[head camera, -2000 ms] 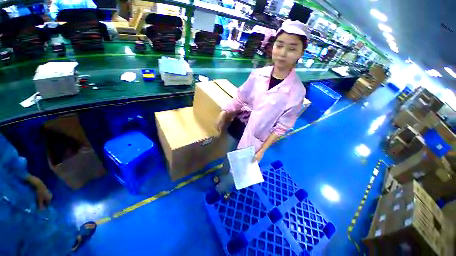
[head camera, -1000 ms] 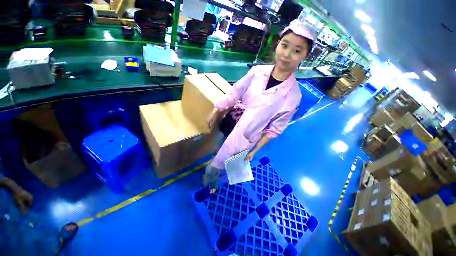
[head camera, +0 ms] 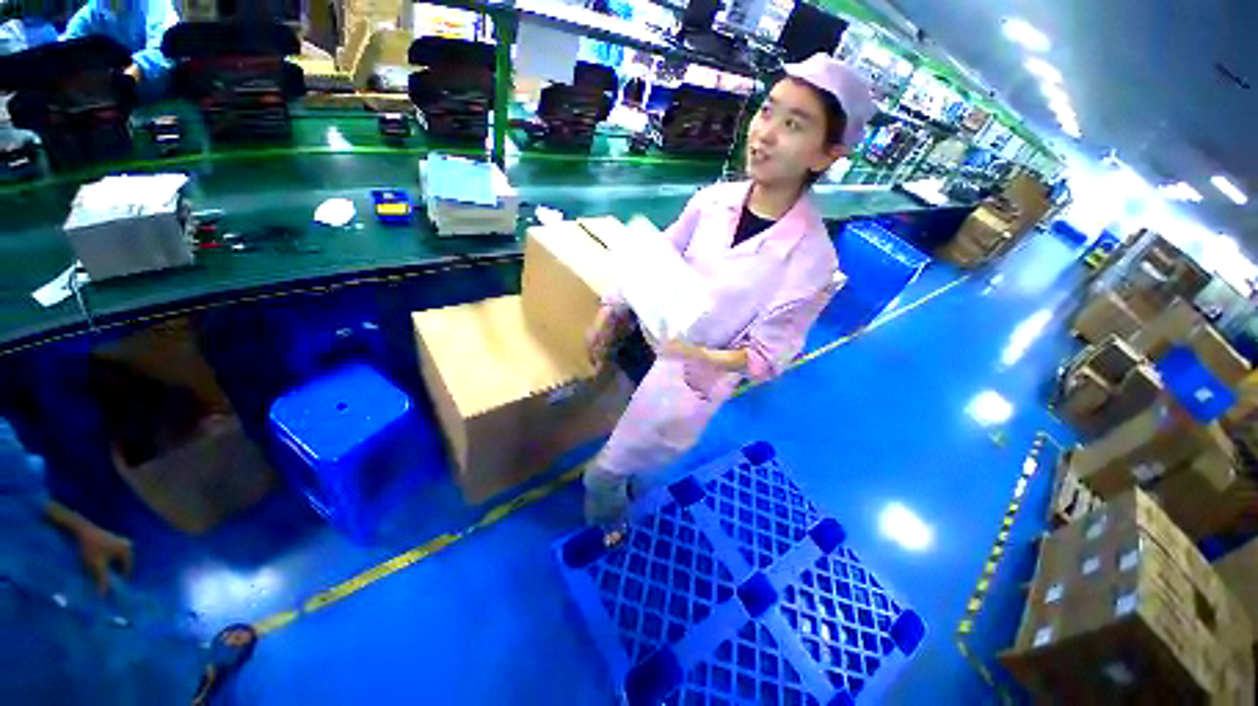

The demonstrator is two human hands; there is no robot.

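Observation:
Neither of my hands is in view. A blue plastic pallet with a lattice deck lies on the floor in front of me, cut off by the bottom edge, with nothing on it. A person in a pink smock stands at its far left side and holds a white paper sheet up at chest height. That person's other hand is near the brown cartons by the bench.
A person in a light blue smock is cut off at lower left, one hand hanging. A blue stool stands under the green-topped bench. A blue tote stands beyond the pink smock. Cartons line the right side behind yellow-black tape.
The person in pink has raised the paper sheet from low over the pallet to chest height and turned their head away. The view has swung slightly left and right; the pallet stays put.

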